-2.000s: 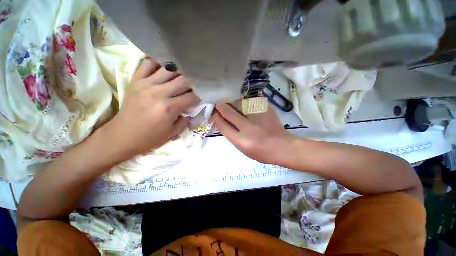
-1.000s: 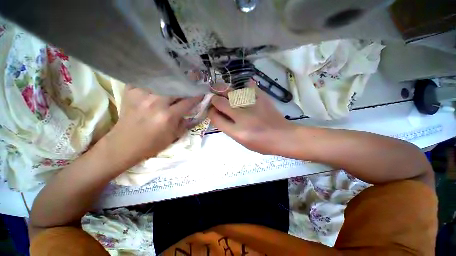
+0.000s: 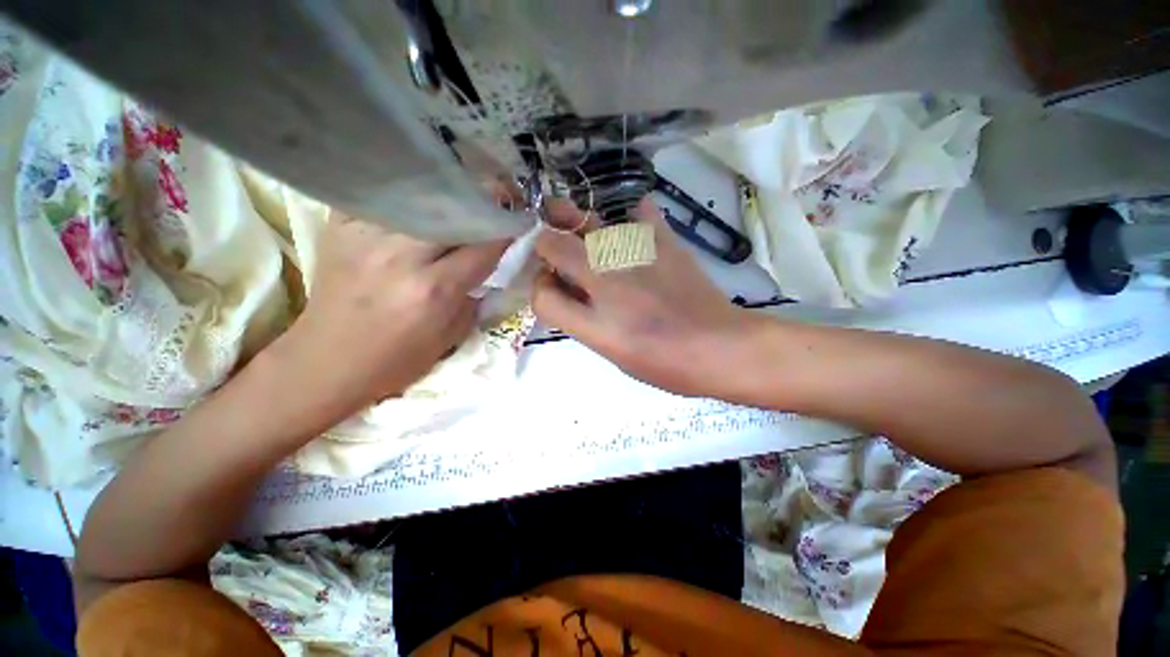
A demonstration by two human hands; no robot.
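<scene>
The cream floral fabric (image 3: 141,244) lies heaped at the left, running under my left arm. A narrow whitish strip (image 3: 511,264) shows between my hands, just below the needle area. My left hand (image 3: 398,289) is on the fabric, its fingertips at the strip's left side and partly hidden by the machine head. My right hand (image 3: 629,289) has its fingertips at the strip's right side, under the ribbed cream knob (image 3: 620,247). The sewing machine (image 3: 321,116) fills the top. The needle tip and presser foot are hard to make out.
Black thread snips (image 3: 703,229) lie right of the knob. A smaller floral heap (image 3: 840,193) lies behind my right forearm. The white table (image 3: 577,443) has a printed ruler along its front edge. More floral cloth (image 3: 834,526) hangs below. A black round knob (image 3: 1098,249) is at the far right.
The view has shifted, showing more around the needle and the machine head differently. The strip now shows wider and flatter between my hands. My hands have moved only slightly.
</scene>
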